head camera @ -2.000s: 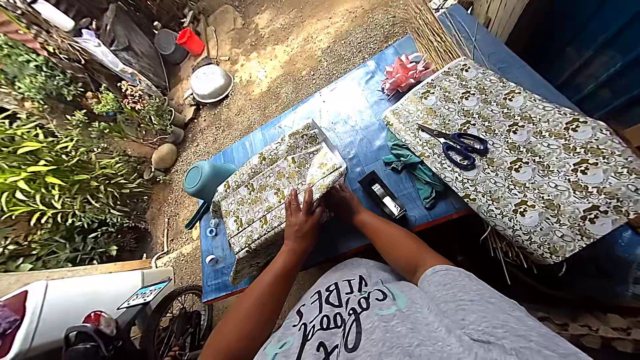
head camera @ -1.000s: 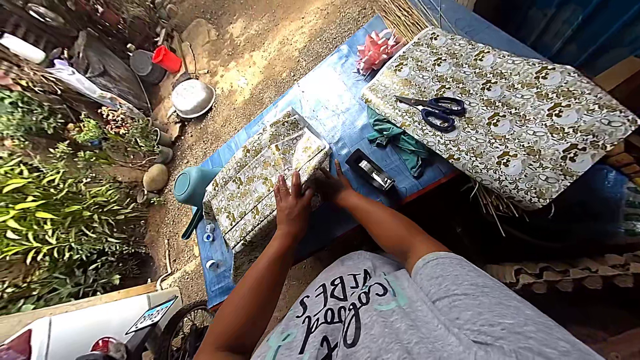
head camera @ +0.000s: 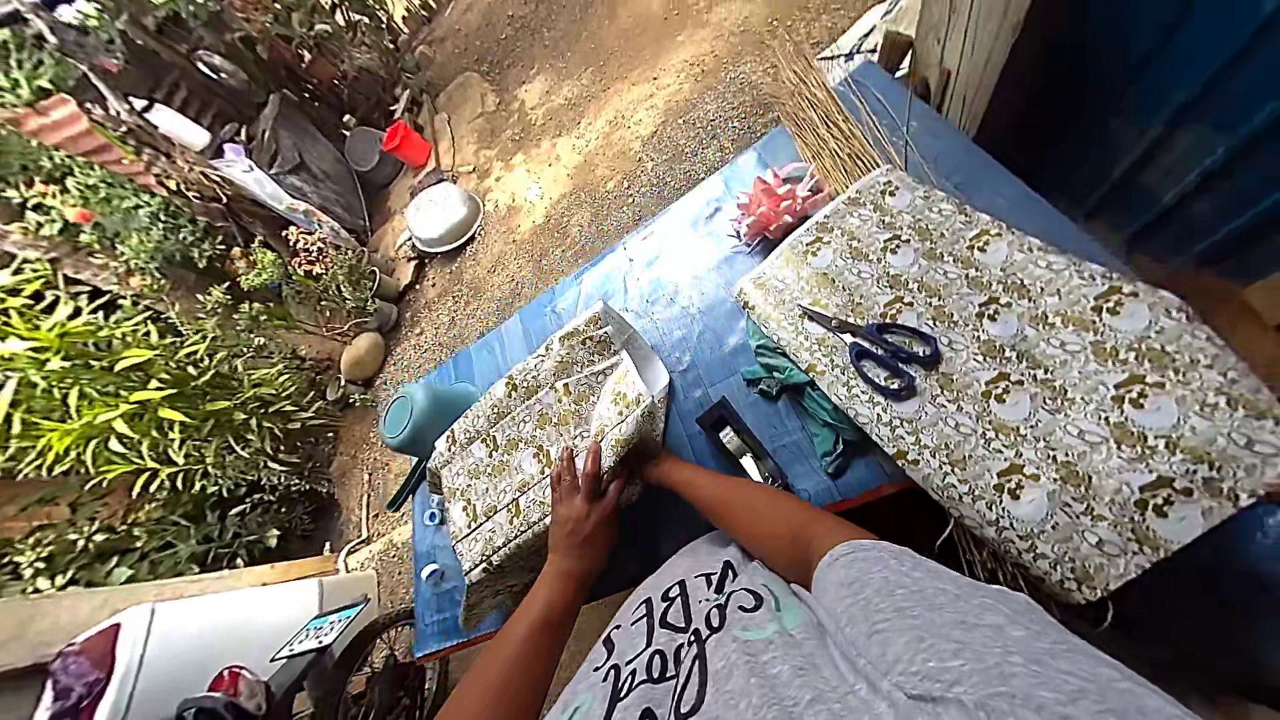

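A package in white, gold and olive patterned paper (head camera: 530, 430) lies slantwise on the blue table, with a paper flap standing up at its far right end. My left hand (head camera: 583, 500) lies on top near its right end, fingers extended over the paper. Against the package's near right side is my right hand (head camera: 645, 465), its fingers mostly hidden. Just right of it lies a black tape dispenser (head camera: 740, 445). Scissors with dark blue handles (head camera: 880, 355) rest on a large sheet of the same patterned paper (head camera: 1030, 400). Two small rolls, one of them (head camera: 432, 517), sit left of the package.
A teal plastic container (head camera: 425, 415) lies at the blue table's (head camera: 690, 290) left edge. A teal cloth (head camera: 810, 400) is partly beneath the large sheet. A pink ribbon bow (head camera: 778, 203) and broom bristles (head camera: 825, 120) are beyond it. A motorcycle wheel (head camera: 385, 665) stands at lower left.
My left hand stays on the package's top, its fingers slightly more spread than two seconds ago. My right hand remains at the right end. The view has shifted a little.
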